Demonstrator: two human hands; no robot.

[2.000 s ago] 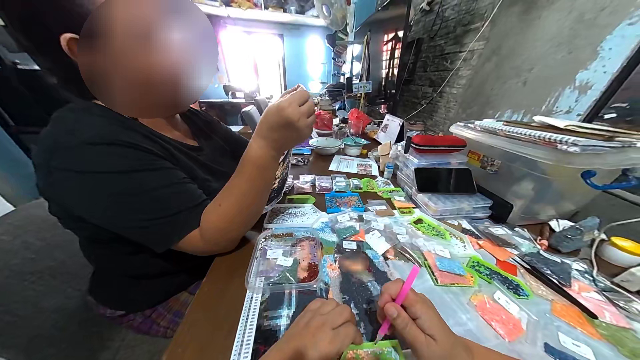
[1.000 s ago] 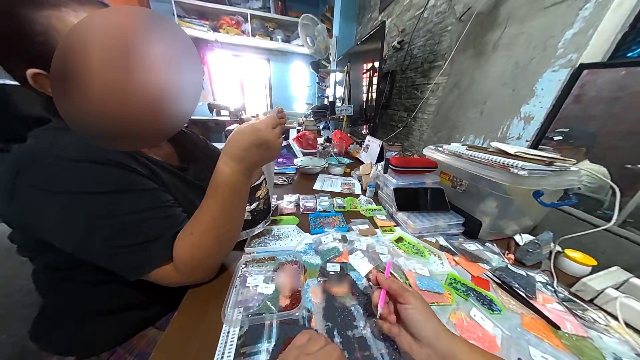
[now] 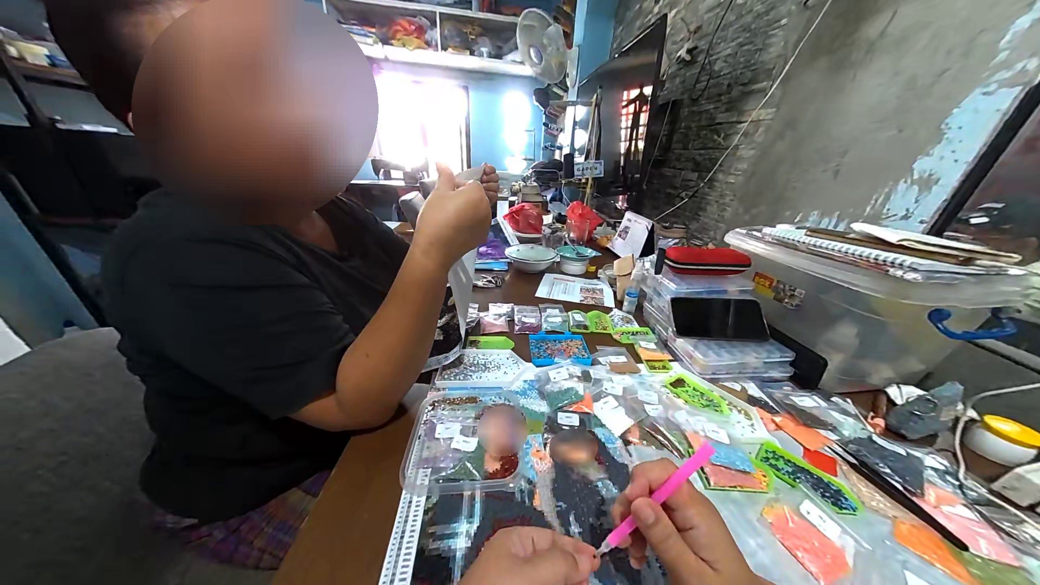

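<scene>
My right hand [image 3: 678,520] grips a pink diamond-painting pen [image 3: 662,493] between thumb and fingers, its pale tip pointing down to the left. That tip meets the fingertips of my left hand [image 3: 536,556], where a tiny dark reddish speck shows; whether the fingers pinch it is unclear. Both hands are over a partly covered diamond painting [image 3: 479,520] with dark areas. On its upper left part lies a clear plastic container [image 3: 410,455] with small labelled bags and beads. Green trays of drills [image 3: 804,478] and bags of coloured drills [image 3: 808,543] lie to the right.
Another person [image 3: 244,341] sits at the left, hands raised over the table. Farther back are a blue bead tray [image 3: 561,349], bowls [image 3: 532,258] and a printed sheet [image 3: 575,290]. A phone [image 3: 719,318] rests on stacked clear cases beside a large plastic bin [image 3: 861,325].
The small green tray by my hands two seconds ago is out of view. My left hand has come up to the pen's tip since one second ago. The view has tilted upward.
</scene>
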